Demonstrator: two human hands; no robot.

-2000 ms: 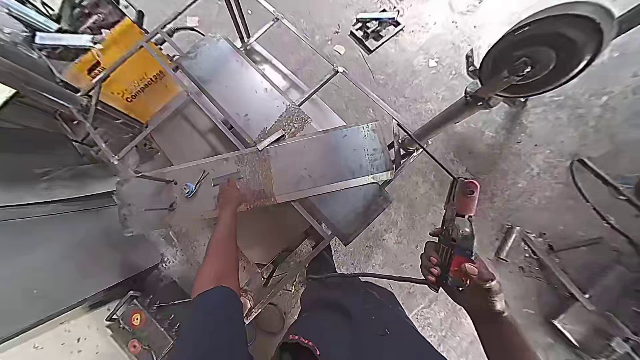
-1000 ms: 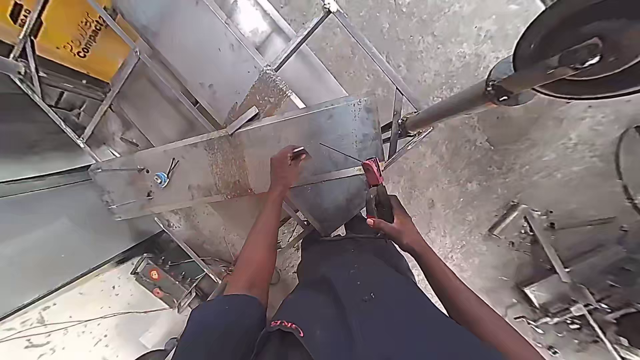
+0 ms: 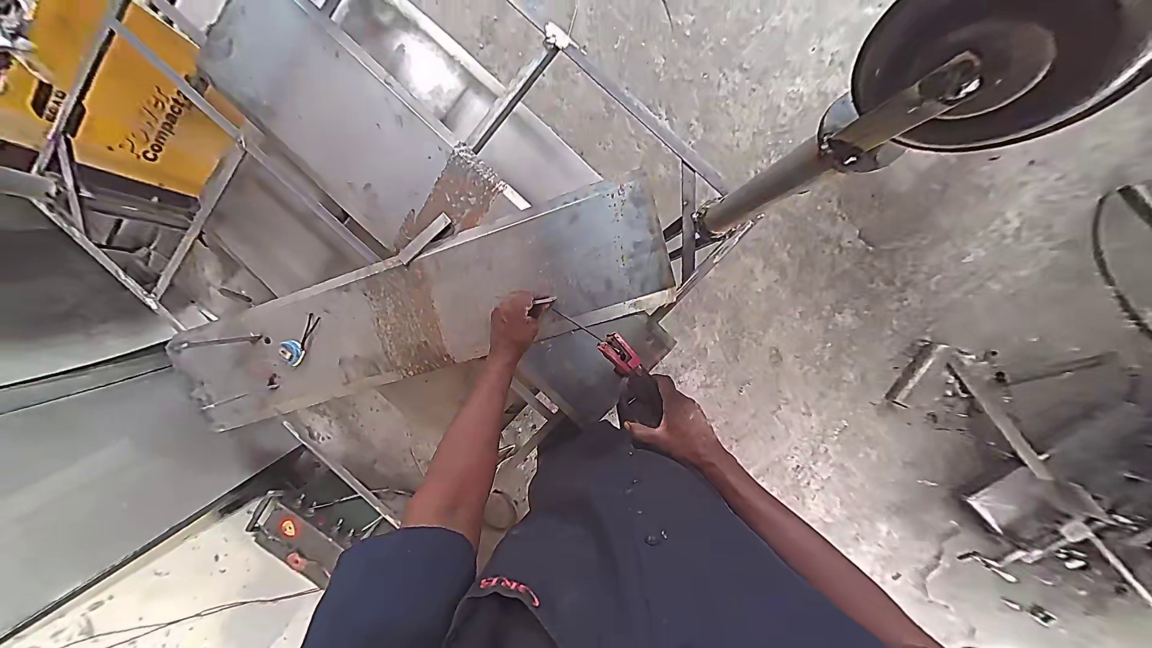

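Observation:
My right hand (image 3: 675,423) grips a welding electrode holder (image 3: 621,355) with red jaws and a dark handle, at the near edge of a long steel plate (image 3: 585,252). A thin welding electrode (image 3: 576,322) runs from the jaws up toward my left hand. Over the plate, my left hand (image 3: 515,322) is closed on a small metal piece (image 3: 543,302), whose kind I cannot tell. A short metal strip (image 3: 423,238) lies across the plate's far edge. On the plate's left part are a small blue round object (image 3: 291,351) and a thin rod (image 3: 216,342).
A welded steel frame (image 3: 621,99) surrounds the plate. At the upper right a wheel (image 3: 981,72) is joined to a thick metal tube (image 3: 765,184). A yellow case (image 3: 135,117) stands at upper left. Metal scraps (image 3: 1035,504) lie on the floor at right. A welding machine may be at lower left.
The electrode holder has come from the right side to the plate's near edge. My left hand has moved right along the plate. The view has shifted closer.

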